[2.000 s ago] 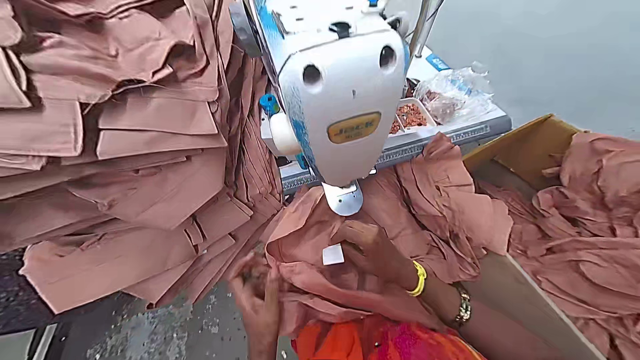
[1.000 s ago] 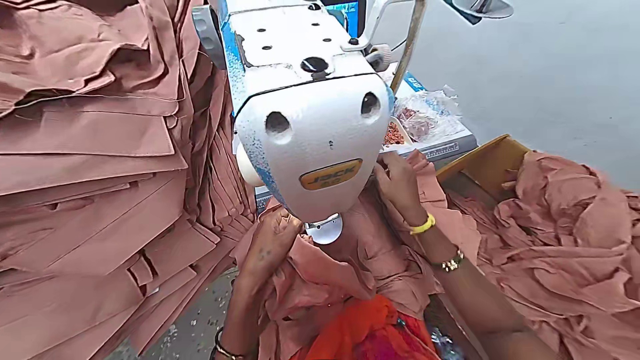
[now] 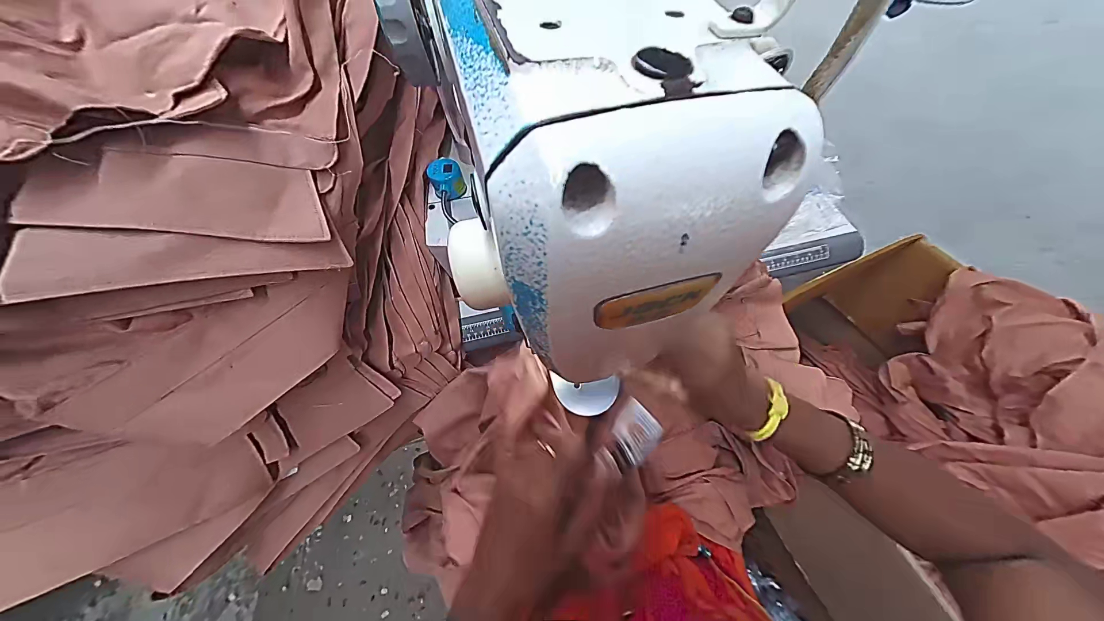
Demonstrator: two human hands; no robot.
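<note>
The white head of a Jack sewing machine (image 3: 664,207) fills the upper middle, with its round white foot guard (image 3: 585,393) at the bottom. Gathered brown-pink fabric (image 3: 724,466) lies under and around it. My left hand (image 3: 552,466), strongly blurred, is at the cloth just below the guard; its grip cannot be made out. Beside it shows a small white label (image 3: 636,433) bearing print. My right hand (image 3: 699,362), with a yellow band at the wrist, is against the lower right of the machine head, over the cloth; its fingers are blurred and partly hidden.
Tall stacks of folded brown-pink fabric pieces (image 3: 172,345) stand on the left, close to the machine. To the right, a yellow-brown bin (image 3: 888,276) adjoins a heap of the same fabric (image 3: 1018,362). A clear plastic bag (image 3: 819,207) lies behind the machine head.
My left hand has moved from the left side of the guard to below it. The white label, seen two seconds ago and not one second ago, shows again. The view is closer to the machine.
</note>
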